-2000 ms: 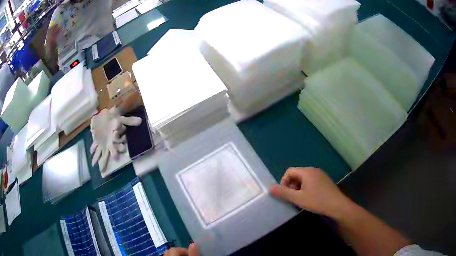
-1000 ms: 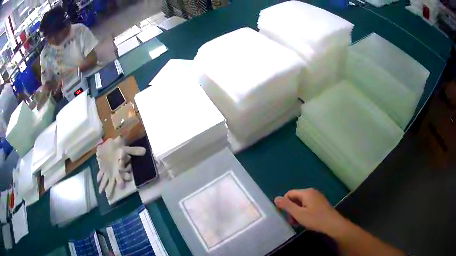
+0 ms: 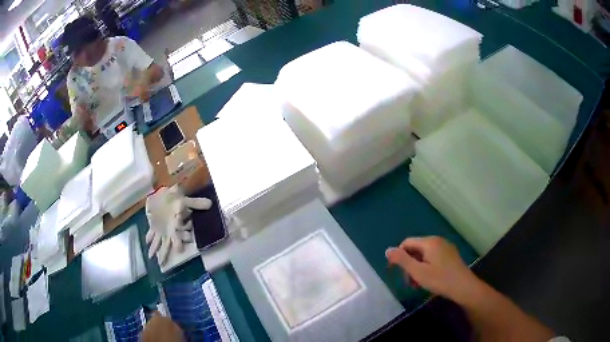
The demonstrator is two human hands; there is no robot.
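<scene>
A flat translucent grey glass sheet (image 3: 374,304) lies in front of me, and a pale square with a white outline shows through it. My right hand (image 3: 428,264) is just right of the sheet, off its edge, with fingers curled and no object visible in it. My left hand (image 3: 160,328) is at the bottom edge of the picture, partly cut off and blurred, over the blue solar cell arrays (image 3: 194,304). I cannot tell whether it grips one.
A white backsheet stack (image 3: 257,160) stands behind the sheet, with tall soft white stacks (image 3: 348,93) beyond. Pale green sheets (image 3: 481,174) stand right. White gloves (image 3: 170,220), a dark smartphone (image 3: 209,224) and loose clear sheets (image 3: 110,264) lie left. A person (image 3: 110,73) works across the bench.
My left hand has come into view over the cell arrays. My right hand stays beside the sheet, slightly farther from its edge. The whole view has shifted a little.
</scene>
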